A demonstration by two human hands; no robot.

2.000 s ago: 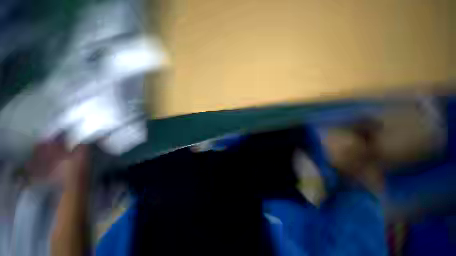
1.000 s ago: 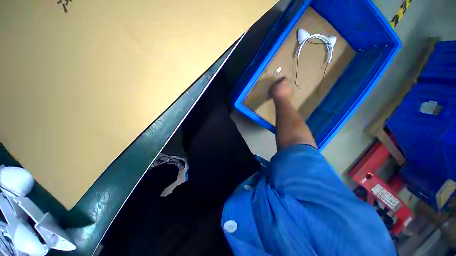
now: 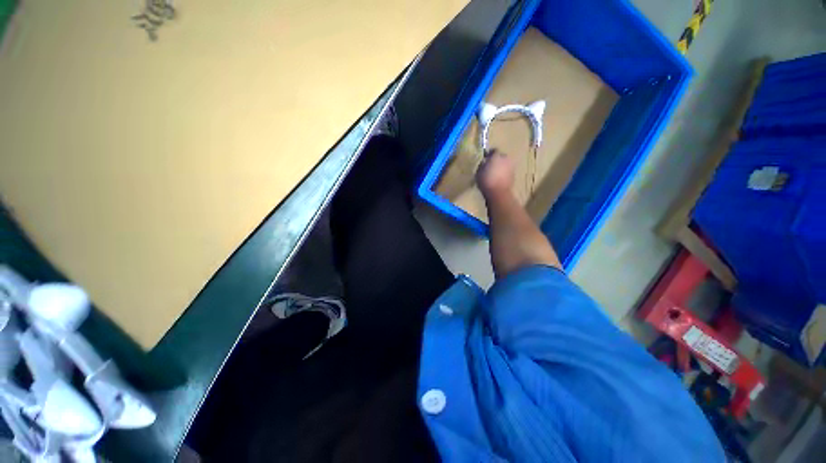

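A white cat-ear headband shell (image 3: 514, 110) lies in the open blue tote (image 3: 625, 172), over the cardboard lining its bottom. Thin dark wires trail from its arms. My right hand (image 3: 496, 174) reaches down into the tote with its fingers closed at the end of the headband's left arm. The fingertips are small and partly hidden by the hand. My left hand is not visible in the picture.
A large tan cardboard sheet (image 3: 217, 136) covers much of the green bench (image 3: 204, 362) at left. Several white headband shells (image 3: 63, 362) are heaped at the lower left. A red pallet-jack-like frame (image 3: 702, 335) and blue-covered goods (image 3: 770, 208) stand at right.
The headband in the tote has shifted toward the tote's near left side, and my right hand is now at its arm end. A second ago the hand was apart from it.
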